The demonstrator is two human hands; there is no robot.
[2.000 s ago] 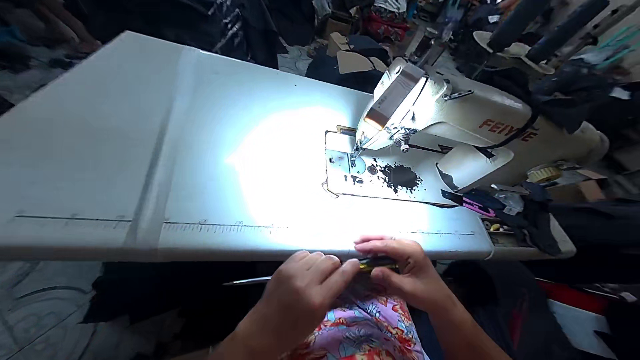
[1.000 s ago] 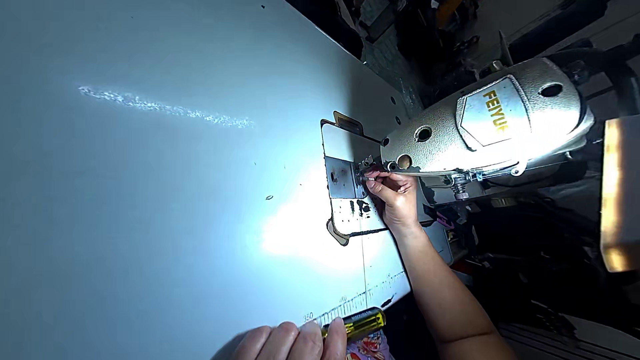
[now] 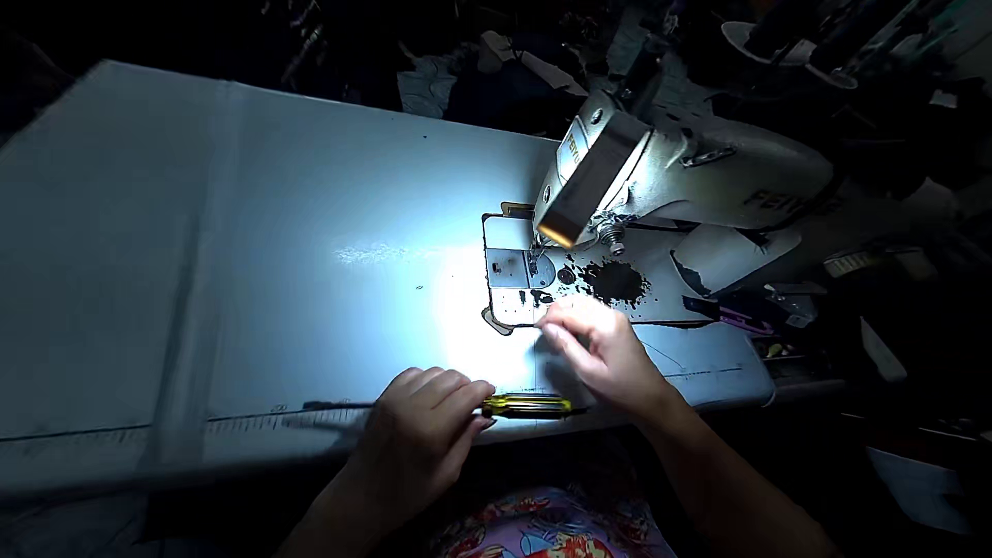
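My left hand (image 3: pixel 426 422) is closed around a screwdriver with a yellow and black handle (image 3: pixel 528 405); its dark shaft points left over the table's ruler marks. My right hand (image 3: pixel 597 349) hovers near the front edge of the sewing machine's bed, thumb and forefinger close together; whether something small or a thread is between them cannot be told. Beyond it stand the FEIYUE sewing machine head (image 3: pixel 690 170), its presser foot (image 3: pixel 535 256) and the metal needle plate (image 3: pixel 511 269).
The white table (image 3: pixel 333 310) spreads left. Dark worn patches (image 3: pixel 616 283) mark the machine bed. Purple-handled thread snips (image 3: pixel 744 319) lie at its right, beside a tray (image 3: pixel 783 353) of small items. Patterned cloth (image 3: pixel 558 527) covers my lap.
My right hand has drawn back from the needle area toward the table's front edge. The left hand still holds the screwdriver, now with its shaft showing. The view has shifted widely.
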